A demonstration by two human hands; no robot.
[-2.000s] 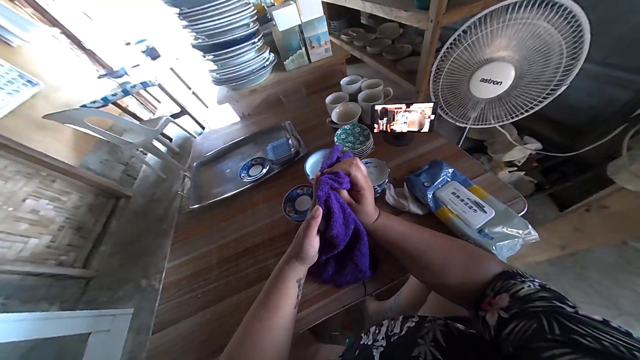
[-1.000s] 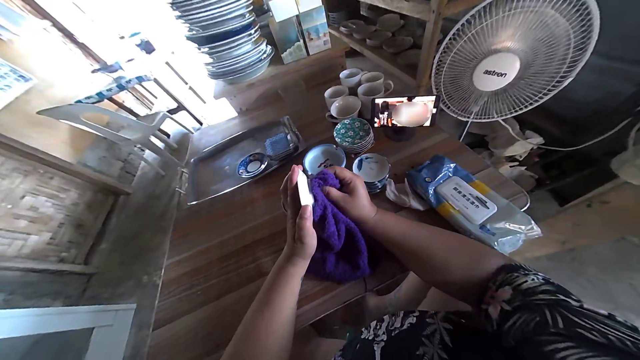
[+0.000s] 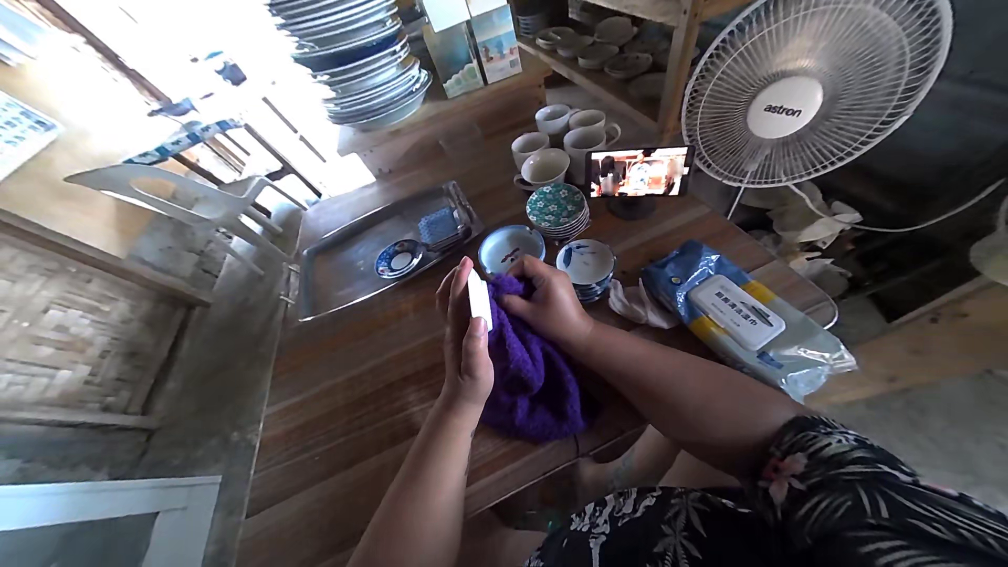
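Observation:
My left hand point(image 3: 466, 339) grips a small white dish point(image 3: 479, 302), seen edge-on, with its thumb on the near edge. A purple cloth point(image 3: 531, 386) is bunched in my right hand point(image 3: 547, 303), right beside the dish, and hangs down over the table's front edge. Just beyond my hands lies a light blue bowl point(image 3: 512, 250). To its right are a stack of white bowls with blue leaf marks point(image 3: 585, 262) and a stack of green flowered dishes point(image 3: 556, 206). A blue patterned saucer point(image 3: 398, 259) and square blue dishes point(image 3: 438, 227) rest on a metal tray.
The metal tray point(image 3: 346, 297) lies at the table's left. Several white mugs point(image 3: 545, 168) and a phone on a stand point(image 3: 639, 173) are at the back. A wet-wipes pack point(image 3: 740, 311) and crumpled tissue point(image 3: 639, 305) lie right. A fan point(image 3: 787, 106) and stacked plates point(image 3: 370, 71) stand beyond.
Two seconds ago the cloth covered what my hands held, and a blue patterned saucer lay on the table by them; now the white dish shows in my left hand. My hands have moved slightly apart.

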